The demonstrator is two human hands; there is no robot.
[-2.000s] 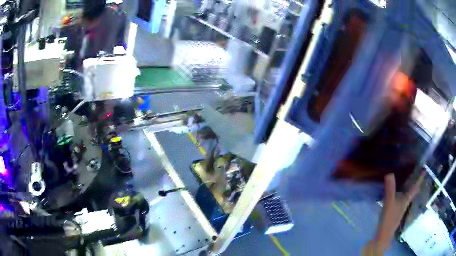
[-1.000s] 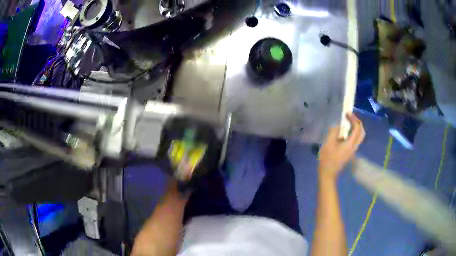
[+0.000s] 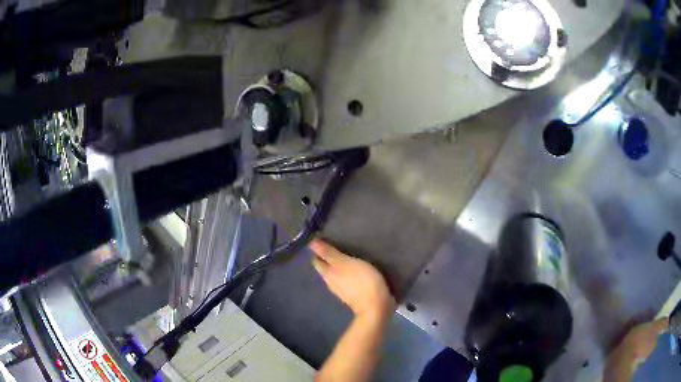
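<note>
My left hand (image 3: 355, 283) is low in the centre, empty, its fingertips beside the black cable bundle (image 3: 261, 262); contact is unclear. The bundle hangs from below the large grey rotary indexing table (image 3: 425, 89). A silver ringed station fixture (image 3: 515, 37) is on the disc at top right. Another fixture (image 3: 300, 104) at centre left is partly covered by a dark round piece. My right hand (image 3: 635, 347) is blurred at the lower right near the base plate's pale edge; its grip is unclear.
A black cylinder (image 3: 523, 306) with a green dot stands on the metal base plate (image 3: 440, 280). Dark bars with a silver bracket (image 3: 119, 201) cross the left. A cream box (image 3: 239, 351) and a rail with a red warning label (image 3: 101, 362) are at lower left. Holes show in the plate.
The view has swung closer over the disc and base plate. My left hand, hidden behind a dark-ended arm earlier, now shows by the cables. My right hand remains near the plate's right edge.
</note>
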